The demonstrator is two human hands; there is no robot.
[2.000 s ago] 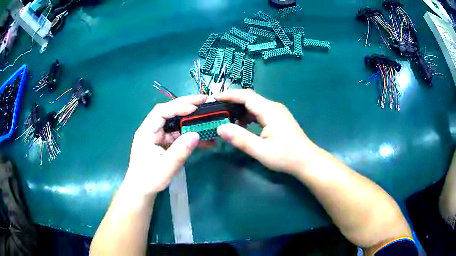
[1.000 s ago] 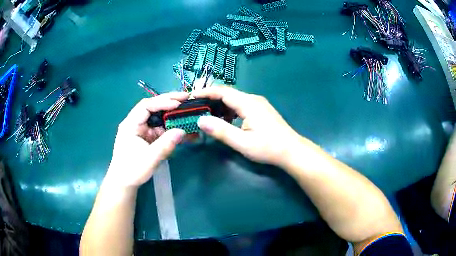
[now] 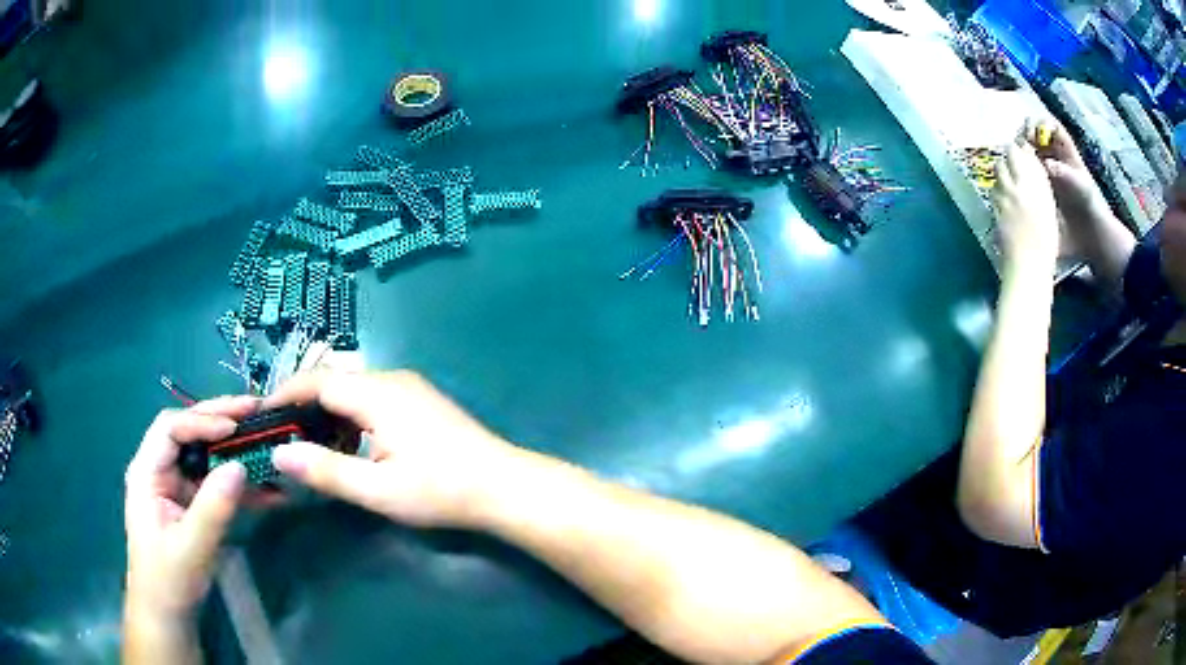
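Observation:
A black connector housing (image 3: 280, 418) with an orange-red seal band is held between both hands at the lower left. A green perforated retainer (image 3: 247, 464) lies at its face, partly covered by the thumbs; how deep it sits cannot be told. Thin coloured wires (image 3: 289, 360) stick out behind the housing. My left hand (image 3: 178, 500) grips the housing's left end, thumb at the retainer. My right hand (image 3: 390, 448) grips the right end, thumb on the retainer.
Loose green retainers (image 3: 390, 208) lie in a pile beyond my hands, with a tape roll (image 3: 419, 94) behind. Wired connector assemblies (image 3: 696, 208) lie right of the pile. A co-worker (image 3: 1093, 429) works over a white tray (image 3: 910, 111) at the right. A pale strip (image 3: 245, 611) lies near me.
The view has swung right, so my hands and the pile appear further left and the co-worker and tape roll show. Both hands keep the same hold on the housing, thumbs at the retainer.

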